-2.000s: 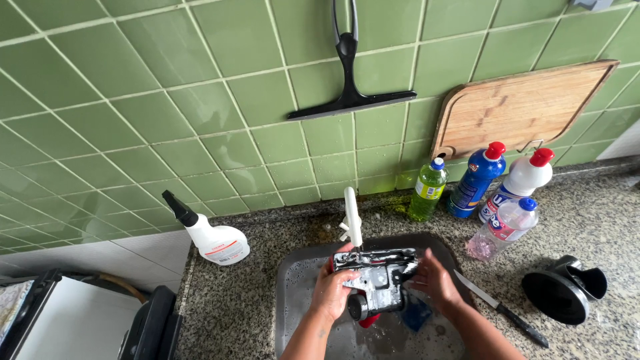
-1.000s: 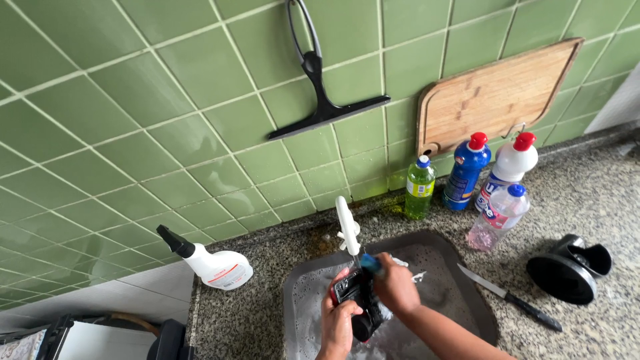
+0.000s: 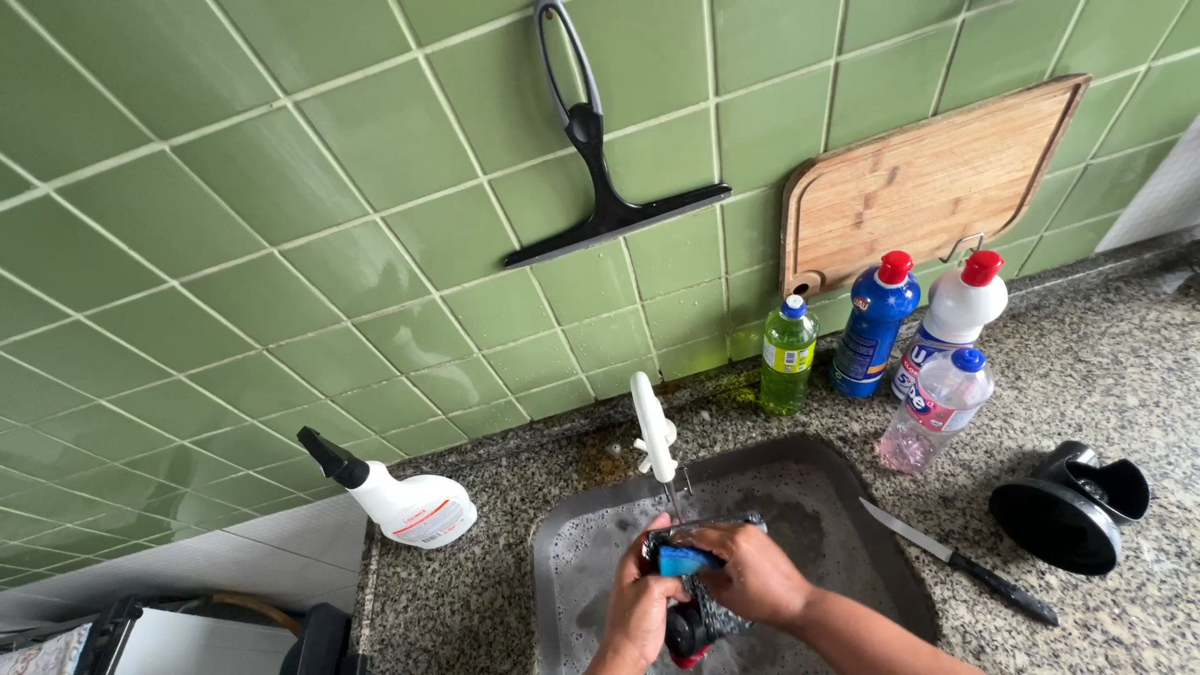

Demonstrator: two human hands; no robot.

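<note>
Over the sink (image 3: 834, 525), my left hand (image 3: 639, 600) grips the left side of a black appliance part (image 3: 722, 614) with a round knob and some red at its lower end. My right hand (image 3: 750, 572) presses a blue sponge (image 3: 682, 561) against the part's upper side. Foam and wetness cover the part; its exact kind cannot be told. Just beyond the hands stands a white faucet (image 3: 653, 431), with a thin stream of water falling from it near the part. My fingers hide much of the part.
A knife (image 3: 956, 561) and a black plastic piece (image 3: 1059, 525) lie right of the sink. Several bottles, including a green one (image 3: 789, 361), stand behind. A cutting board (image 3: 928, 187) leans on the tiles, where a squeegee (image 3: 600, 178) hangs. A spray bottle (image 3: 412, 502) stands left.
Two seconds ago the part was held with its foamy grey side up and the sponge lay below in the sink. The sponge is now in my right hand, and the part has been turned.
</note>
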